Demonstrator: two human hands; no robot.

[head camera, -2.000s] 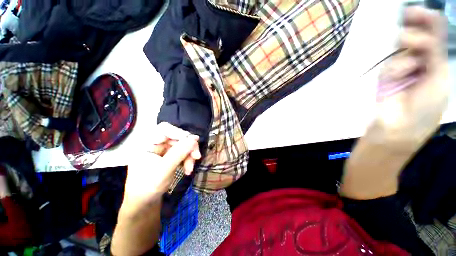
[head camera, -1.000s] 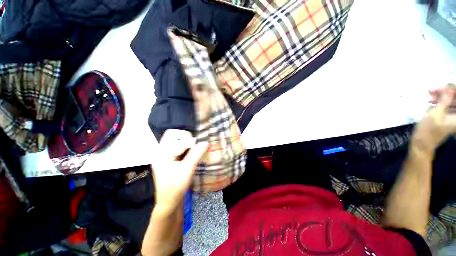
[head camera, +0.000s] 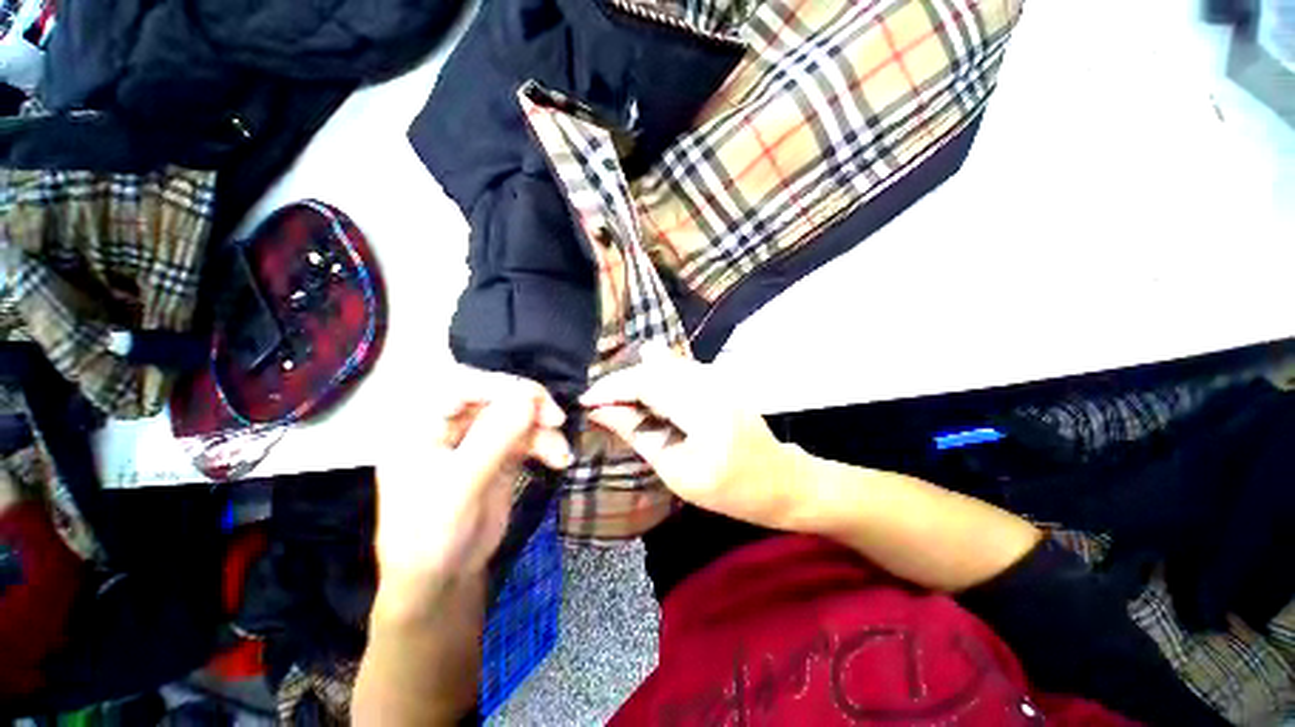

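A black jacket (head camera: 526, 270) with beige check lining (head camera: 810, 128) lies across the white table. Its check placket (head camera: 608, 263) runs towards me, with a small dark button on it, and hangs over the table's near edge. My left hand (head camera: 476, 462) pinches the placket's dark edge between thumb and fingers. My right hand (head camera: 696, 433) is at the placket just right of my left, fingertips pinched together and almost touching the left ones. Whatever is between the right fingertips is too small to tell; no needle or thread shows clearly.
A dark red tray (head camera: 334, 362) with small dark items and a black angular object stands at left, clear plastic (head camera: 242, 449) at its near end. Other black garments (head camera: 242, 57) with check lining lie at far left. A blue crate (head camera: 521, 618) is below the table edge.
My right hand has come from the far right back to the placket beside my left hand. Earlier it held something thin and pinkish, blurred. The left hand has stayed at the placket.
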